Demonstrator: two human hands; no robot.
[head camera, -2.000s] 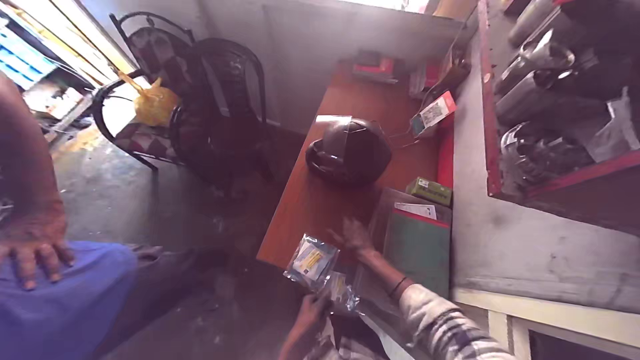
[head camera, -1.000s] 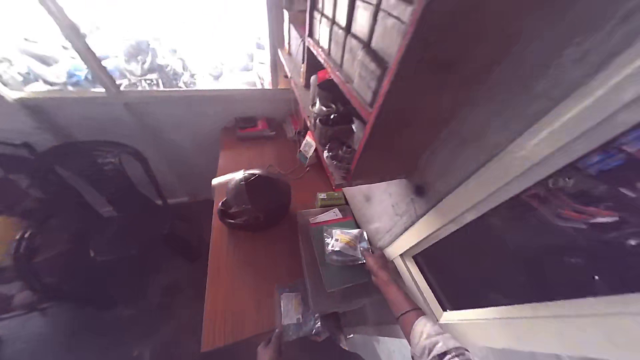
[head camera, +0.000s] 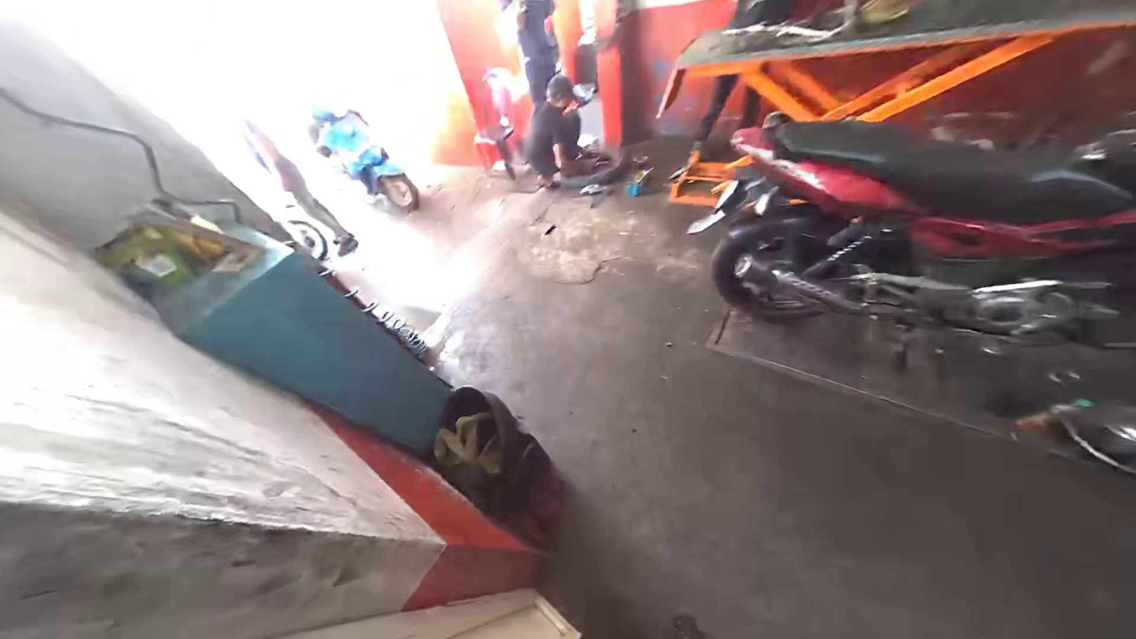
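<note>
Neither my left hand nor my right hand shows in the head view now, so what they hold is hidden. A red motorcycle (head camera: 923, 200) with a black seat stands on the concrete floor at the right. At the lower middle, a dark bin (head camera: 501, 461) with yellowish material in it stands against the end of a blue-green cabinet (head camera: 311, 342). Papers or packets (head camera: 173, 257) lie in the cabinet's top at the left.
A person (head camera: 555, 133) crouches by a wheel at the back, others standing nearby. A blue scooter (head camera: 359, 155) is in the bright doorway. An orange-framed lift table (head camera: 852, 80) stands behind the motorcycle. A white and red wall (head camera: 222, 444) runs along the left.
The view has swung far from the desk to the workshop floor. The desk, helmet, plastic packets and both my hands, seen earlier, are out of view.
</note>
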